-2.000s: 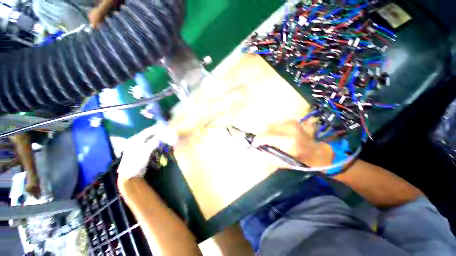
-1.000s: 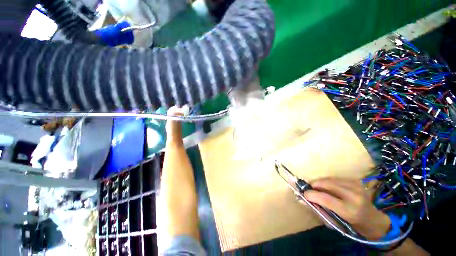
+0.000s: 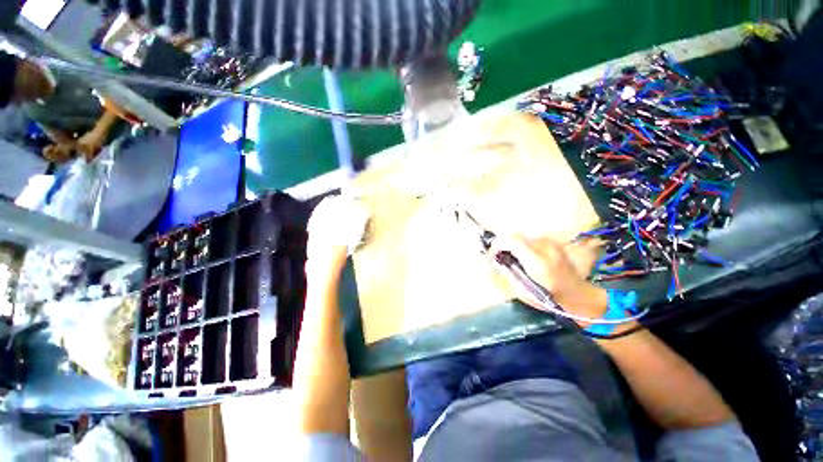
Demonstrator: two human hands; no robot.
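My right hand (image 3: 552, 271) is bare with a blue band at the wrist and holds a soldering iron (image 3: 510, 259) like a pen. Its thin tip is over the tan board (image 3: 406, 298). My left hand (image 3: 336, 226), in a white glove, is at the board's left edge; glare blurs its fingers, and I cannot tell whether it holds anything. A large pile of red, blue and black wired parts (image 3: 668, 171) lies right of the board. The clear fume hood (image 3: 431, 101) is above the board's far edge.
A black compartment tray (image 3: 209, 298) with small parts in some cells is at left. The ribbed hose (image 3: 316, 27) crosses the top. White parts (image 3: 469, 70) lie on the green belt (image 3: 541, 45). Another person's hands (image 3: 86, 144) show at upper left.
My left hand has come back from the far side of the board, by the belt, to the board's left edge. The right hand still holds the iron. The view has shifted, with the hose now higher.
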